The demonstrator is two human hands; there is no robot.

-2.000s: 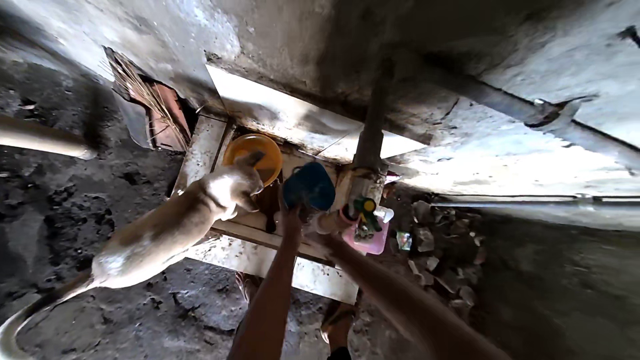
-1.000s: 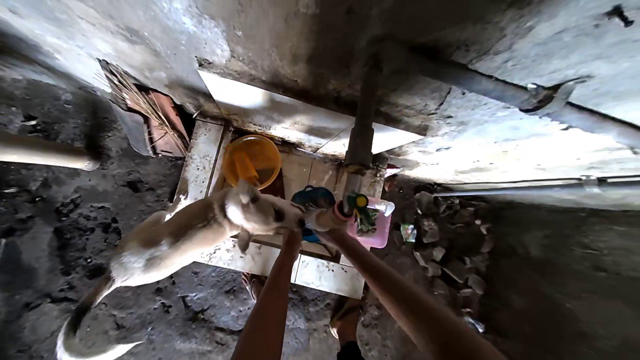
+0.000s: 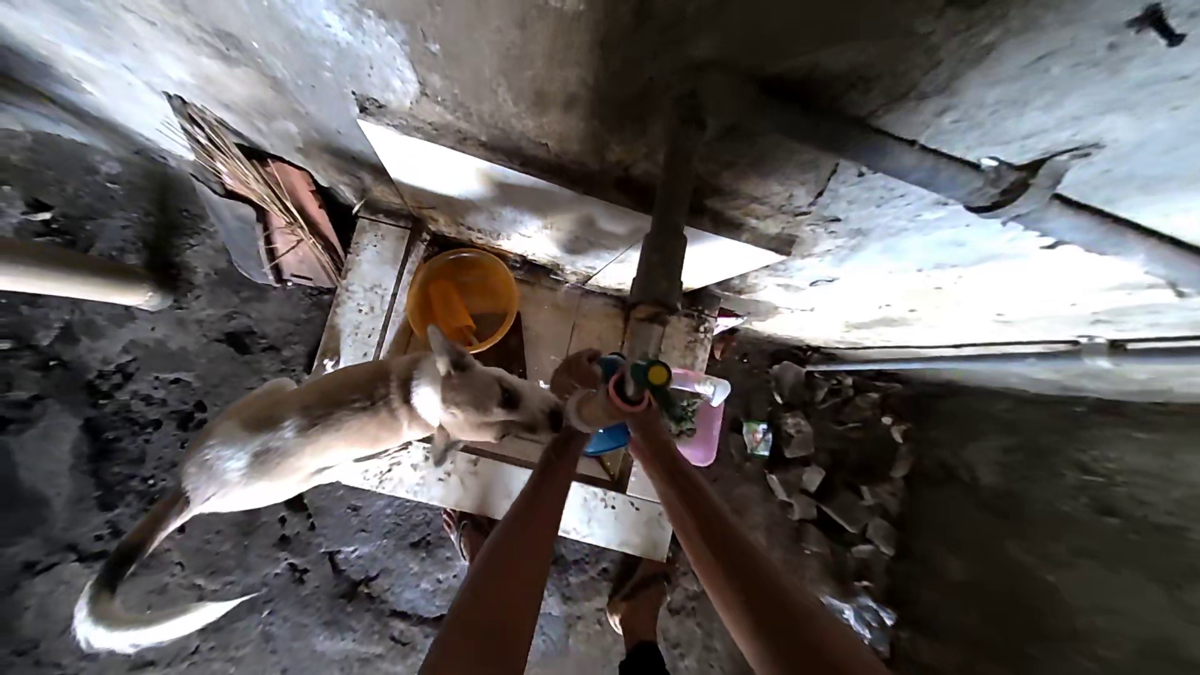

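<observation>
Below a green tap with a yellow centre (image 3: 659, 375), at the end of the vertical pipe, my two hands are close together. My left hand (image 3: 575, 375) is bent beside a pale, roundish object (image 3: 593, 411); its grip is unclear. My right hand (image 3: 647, 424) is at the pink ring under the tap, partly hidden, and its fingers cannot be made out. A blue container (image 3: 609, 439) shows beneath my wrists. A pink plastic container (image 3: 705, 429) with something green in it stands to the right. The dog's (image 3: 506, 398) muzzle is at my left wrist.
An orange bucket (image 3: 508, 305) with an orange item inside stands on the tiled ledge (image 3: 600, 520). Broken rubble (image 3: 848, 506) lies to the right. Dry sticks (image 3: 253, 192) lean by the wall at left. A pale pipe (image 3: 75, 274) reaches in from the left edge.
The dog's head was over the orange bucket two seconds ago; it has moved right to my hands. The blue container, plainly visible in the earliest frame, is now mostly covered by my hands.
</observation>
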